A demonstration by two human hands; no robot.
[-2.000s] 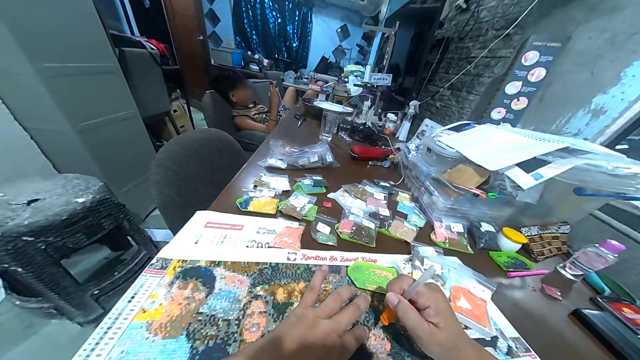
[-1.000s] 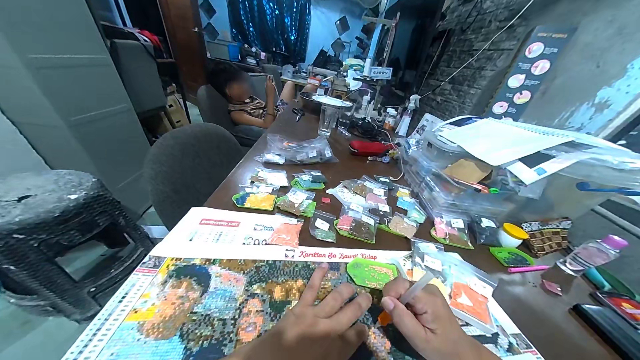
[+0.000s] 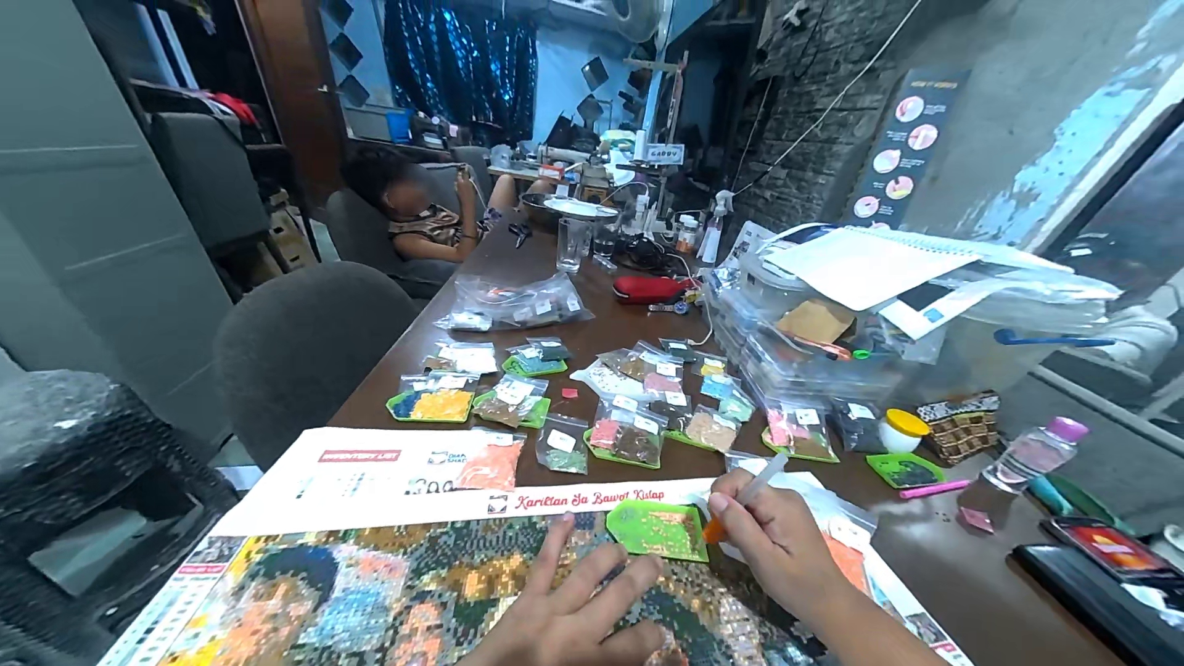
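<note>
A diamond painting canvas (image 3: pixel 481 573) lies on the dark table, partly covered with small coloured drills. My left hand (image 3: pixel 587 601) rests flat on it, fingers spread, holding nothing. My right hand (image 3: pixel 768 536) grips a diamond painting pen (image 3: pixel 764 477) with a translucent barrel and an orange tip end, beside the right edge of a green plastic tray (image 3: pixel 655 529). That tray holds light orange drills. Whether the pen tip touches the tray cannot be told. A zip bag of orange drills (image 3: pixel 490 464) lies on the canvas's white margin, and another orange bag (image 3: pixel 845 561) is right of my right hand.
Several drill bags (image 3: pixel 636 440) and green trays (image 3: pixel 427 407) stand beyond the canvas. Plastic containers (image 3: pixel 832 361) with papers are at the right, near a clear bottle (image 3: pixel 1034 453) and a phone (image 3: pixel 1101 546). A person (image 3: pixel 430 217) sits at the far left side, beyond a grey chair (image 3: pixel 310 351).
My right hand has lifted slightly and the pen stands at a changed angle beside the green tray. My left hand has stayed on the canvas with its fingers spread.
</note>
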